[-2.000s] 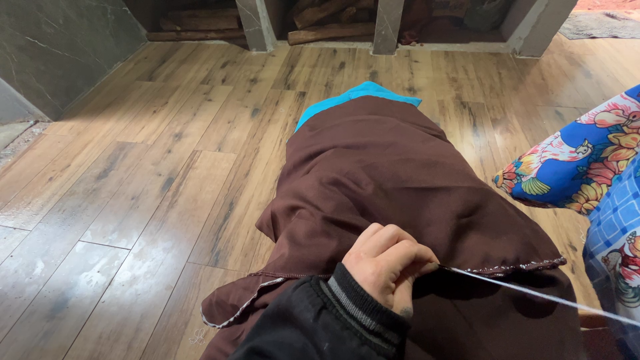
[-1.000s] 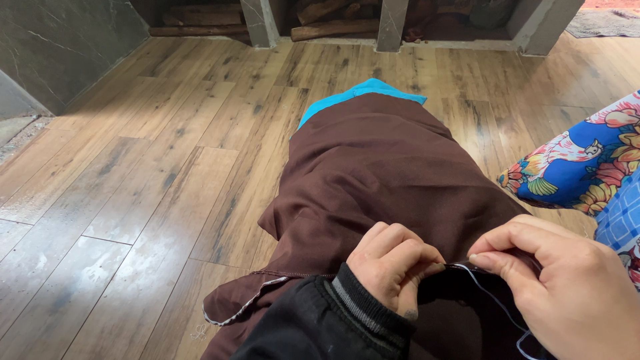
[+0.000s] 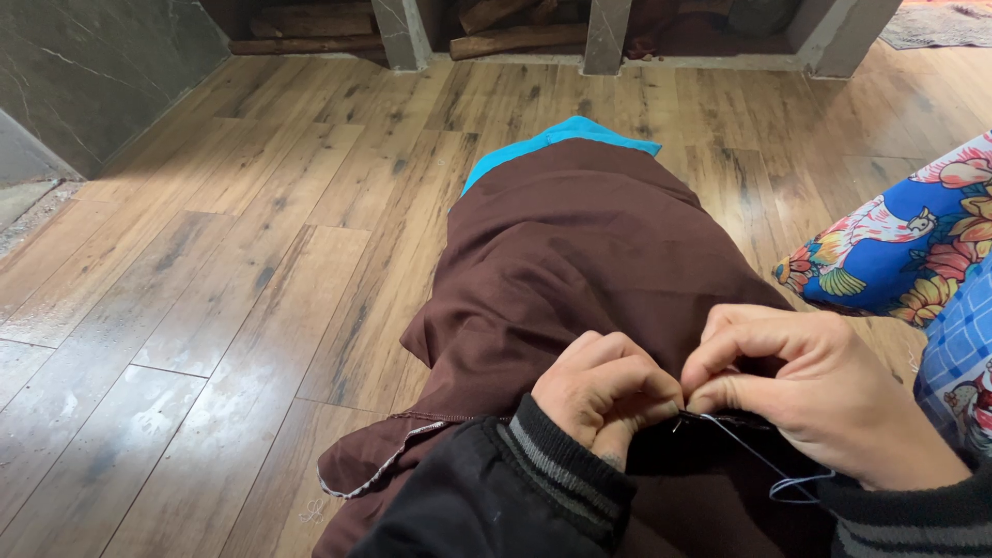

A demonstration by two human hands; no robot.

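Observation:
Brown cloth (image 3: 589, 232) with a light-stitched edge lies over my lap and stretches away from me, a bright blue fabric (image 3: 535, 142) showing past its far end. My left hand (image 3: 608, 391) pinches the cloth's edge between thumb and fingers. Close beside it, fingertips nearly touching, my right hand (image 3: 775, 368) pinches the same edge. A small shiny tip, perhaps a needle, shows just under my left fingertips. Pale thread (image 3: 748, 449) runs from the edge by my right fingers and loops near my right cuff.
Blue floral and checked fabric (image 3: 883, 240) stands at the right. Wood-look floor (image 3: 256, 310) surrounds the cloth, with a bit of loose thread (image 3: 311, 510) at lower left. Firewood (image 3: 519, 40) lies in grey stone compartments at the back; a grey mat (image 3: 942, 27) is at the far right.
Two seconds ago only my left hand showed, with the thread pulled taut to the right. My right hand has since come in to the cloth's edge, and the thread now hangs slack.

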